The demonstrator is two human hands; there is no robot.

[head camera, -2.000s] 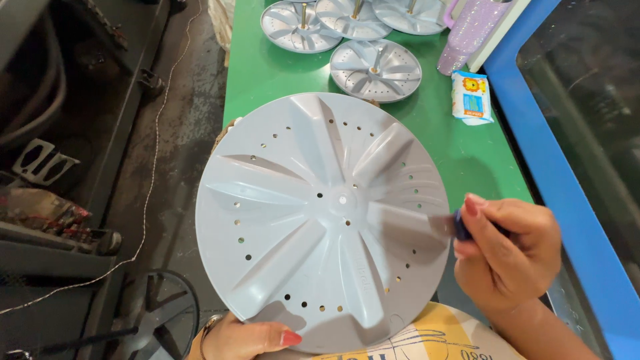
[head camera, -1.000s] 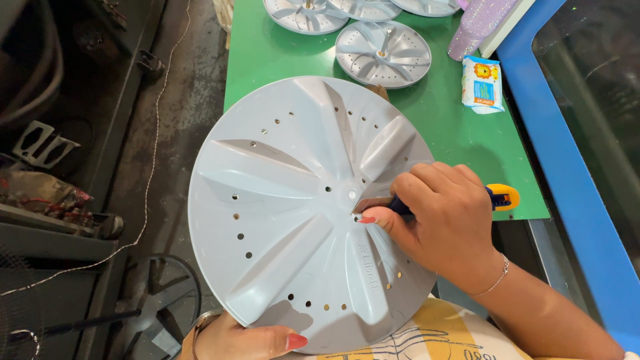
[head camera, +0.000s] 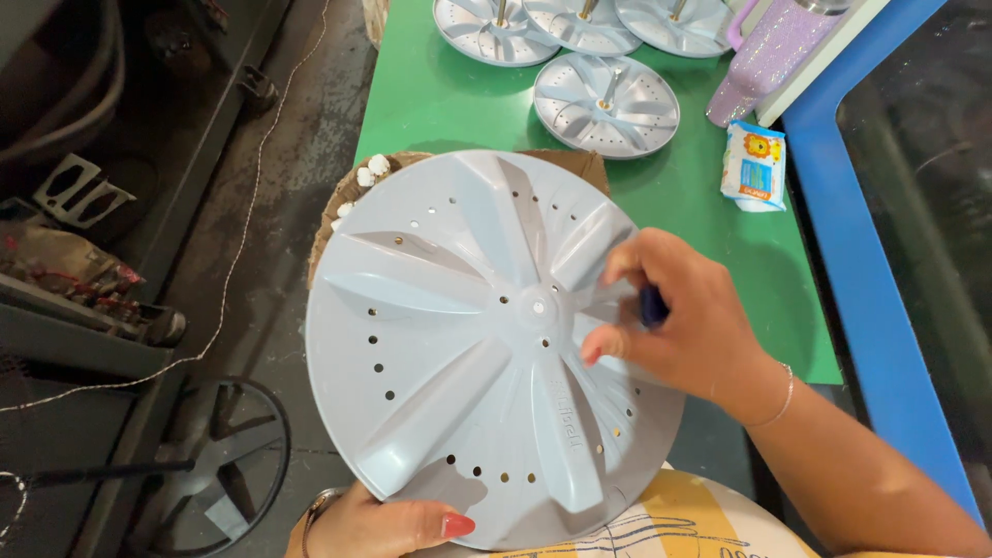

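Observation:
A large round light-grey plastic disc (head camera: 449,333) with raised fins and small holes, like a washing machine pulsator, fills the middle of the head view. My left hand (head camera: 387,527) grips its lower left rim, thumb on top and the other fingers hidden beneath. Over the disc's right side is my right hand (head camera: 674,318), thumb and forefinger apart, with a dark blue tool handle (head camera: 653,305) held in the palm; the rest of the tool is hidden. Smaller finned discs (head camera: 607,105) with metal shafts lie at the back.
A green tabletop (head camera: 728,287) bears a wipes packet (head camera: 754,167) and a glittery purple tumbler (head camera: 771,58). Cardboard (head camera: 322,240) with white pieces shows behind the disc. A blue frame (head camera: 876,310) borders the right. At lower left are a black wheel (head camera: 283,457) and a thin cord (head camera: 246,225).
My right hand has moved from near the disc's centre towards its right side, and its thumb and forefinger have spread. The yellow end of the tool, seen one second ago, is hidden now.

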